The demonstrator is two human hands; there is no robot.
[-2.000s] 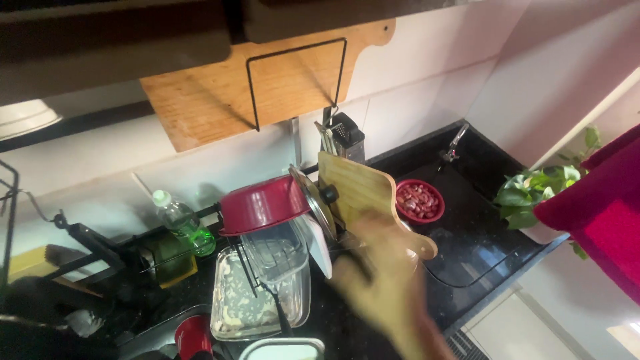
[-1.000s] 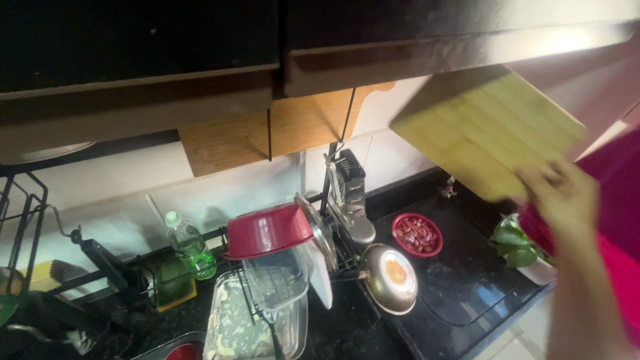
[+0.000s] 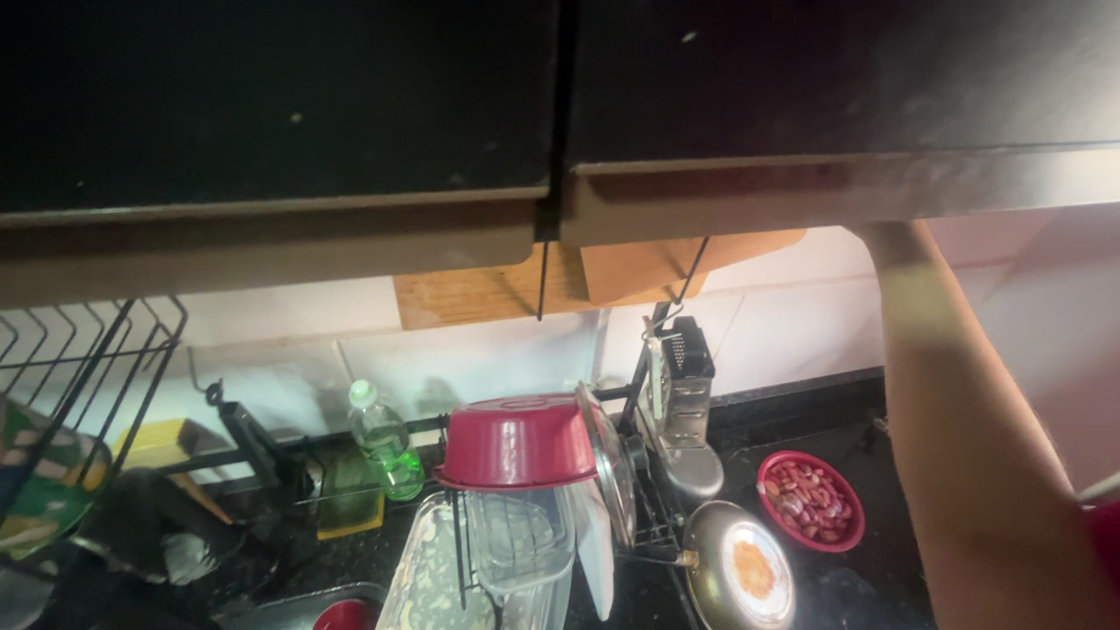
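Observation:
My right forearm reaches up at the right, and the hand is hidden behind the bottom edge of the black overhead cabinet (image 3: pixel 787 79). Two wooden cutting boards show under that cabinet: a wide one (image 3: pixel 472 293) against the wall, and part of a second (image 3: pixel 634 267) overlapping it, by a black wire holder (image 3: pixel 542 280). Whether my right hand touches the second board cannot be seen. My left hand is out of view. Below, a red plastic bowl (image 3: pixel 516 442) lies upside down on the dish rack, beside a glass lid (image 3: pixel 612 472) and a box grater (image 3: pixel 687 385).
A small pan (image 3: pixel 744 569) leans at the rack's right. Beyond it, a red bowl of cut meat or sausage (image 3: pixel 809 500) stands on the black counter (image 3: pixel 840 586). A green soap bottle (image 3: pixel 385 446), glass containers (image 3: pixel 525 534) and a wire shelf (image 3: pixel 87 359) are to the left.
The cutting board stood in the rack, then was raised in my right hand; now a board overlaps the wall board under the cabinet. My hand has gone up out of sight. The view has tilted up.

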